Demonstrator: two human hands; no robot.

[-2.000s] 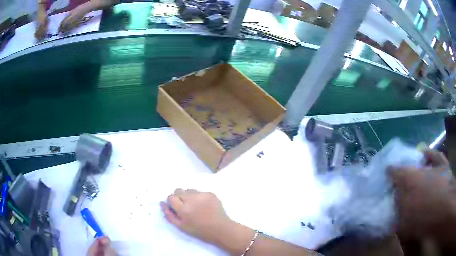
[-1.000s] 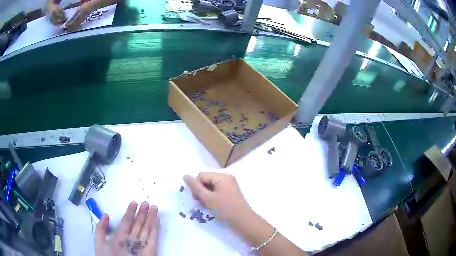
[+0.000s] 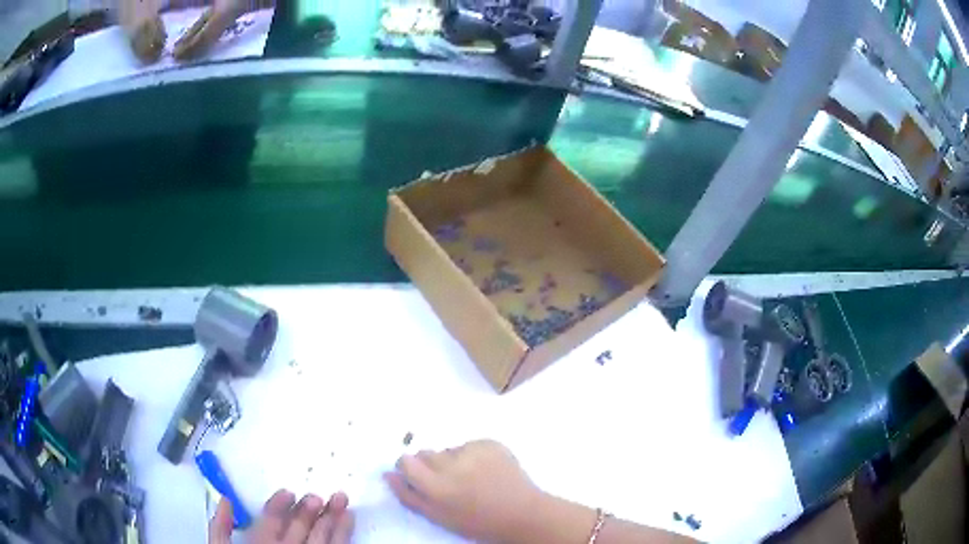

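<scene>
My left hand [image 3: 295,521] is at the bottom edge, cut off, with only its thumb and fingers showing; its palm is out of view. My right hand [image 3: 468,489] rests on the white sheet, fingers curled; what lies under or in them is hidden. A small dark part [image 3: 408,438] lies just above it. The open cardboard box [image 3: 452,292] holds scattered dark parts [image 3: 547,322] on its floor. A grey fan housing [image 3: 228,335] lies at left, thin wires at its handle, beside a blue battery cell [image 3: 222,487].
Grey housings and a green strip [image 3: 55,436] crowd the left edge. More housings [image 3: 744,345] lie at right. Loose dark parts [image 3: 687,521] lie at lower right. A grey post [image 3: 760,143] stands behind the box, by the green belt [image 3: 191,202]. Another person's hands [image 3: 181,37] show opposite.
The clear bag seen earlier at right has left the view. My left hand has dropped lower, hiding its palm with the small parts. The pile beside my right hand no longer shows.
</scene>
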